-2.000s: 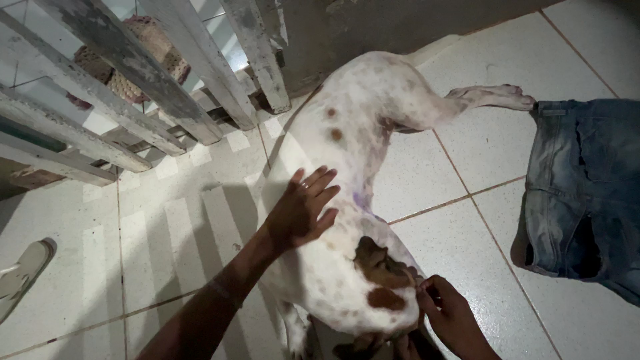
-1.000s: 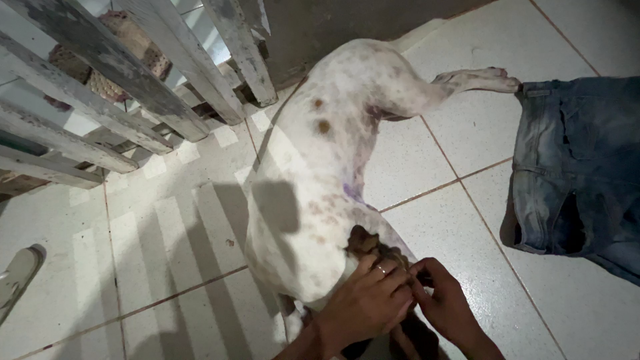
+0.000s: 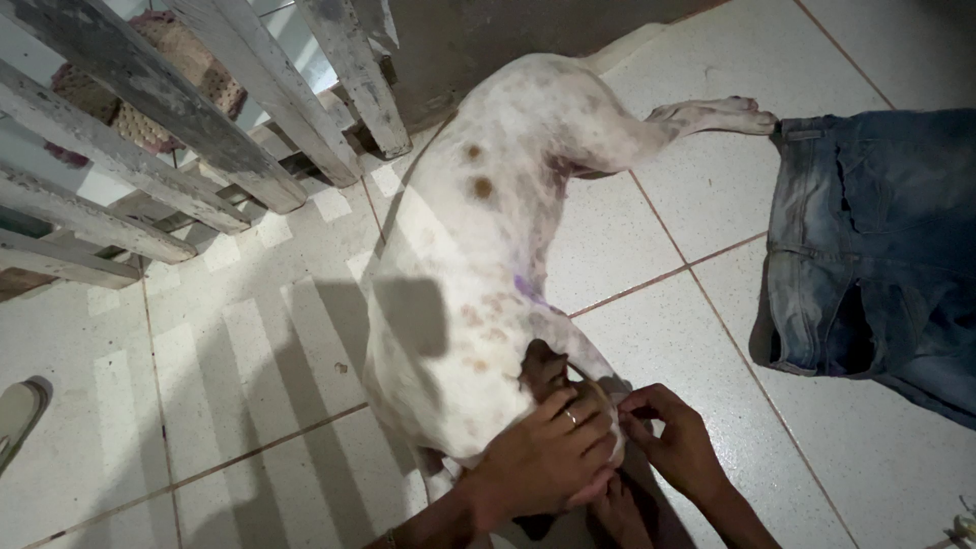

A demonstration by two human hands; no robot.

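A white dog [image 3: 457, 267] with brown spots lies on its side on the tiled floor, a purple mark on its skin near the foreleg. My left hand [image 3: 545, 450], with a ring on one finger, rests over the dog's head just below a dark brown ear [image 3: 543, 368]. Beside the head, my right hand [image 3: 671, 435] has thumb and fingertips pinched together near the dog's skin; whether anything is between them cannot be told. Part of another hand or foot [image 3: 619, 515] shows below the head, partly hidden. The dog's muzzle is mostly covered.
Blue denim garment [image 3: 877, 244] lies on the tiles at the right, touching the dog's hind paw. A worn white wooden slatted gate [image 3: 252, 91] stands at upper left, with a crocheted mat [image 3: 179, 76] behind it. A light sandal [image 3: 19, 415] is at the left edge.
My left hand has moved from the dog's side down to its head, where it was also one second ago. My right hand stays beside the head.
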